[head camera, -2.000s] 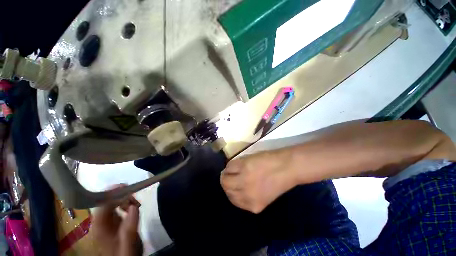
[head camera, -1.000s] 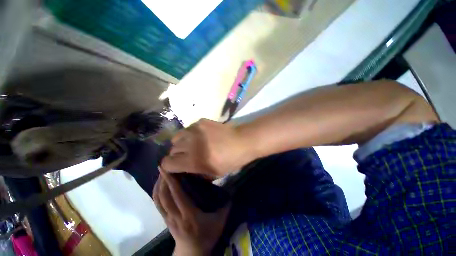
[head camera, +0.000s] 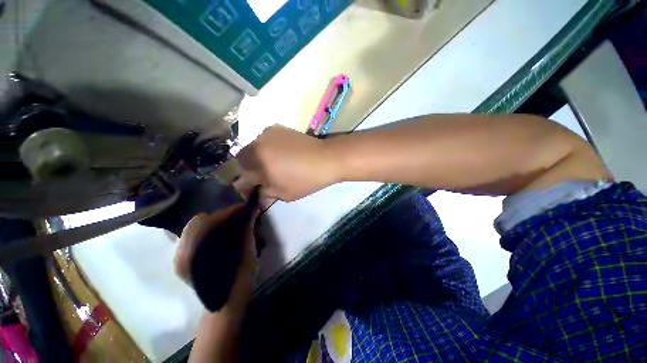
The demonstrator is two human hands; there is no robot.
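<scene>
A dark garment piece runs from the presser foot area down over my left hand. My left hand comes up from the bottom and holds the cloth, its fingers largely hidden behind it. My right hand reaches in from the right with bent fingers and pinches the cloth's upper edge close to the presser foot and needle. The needle tip and the exact stitching spot cannot be made out. The two hands are near each other, with my right hand above.
Pink and light-blue thread snips lie on the cream machine bed, just above my right wrist. A green control panel is at the top. A curved pale bar and a round knob are at left. A green-edged table borders my checked lap.
The view has shifted closer to the needle area. My left hand has come from the far left to the cloth, then moved left and lifted part of it. My right hand has moved up slightly.
</scene>
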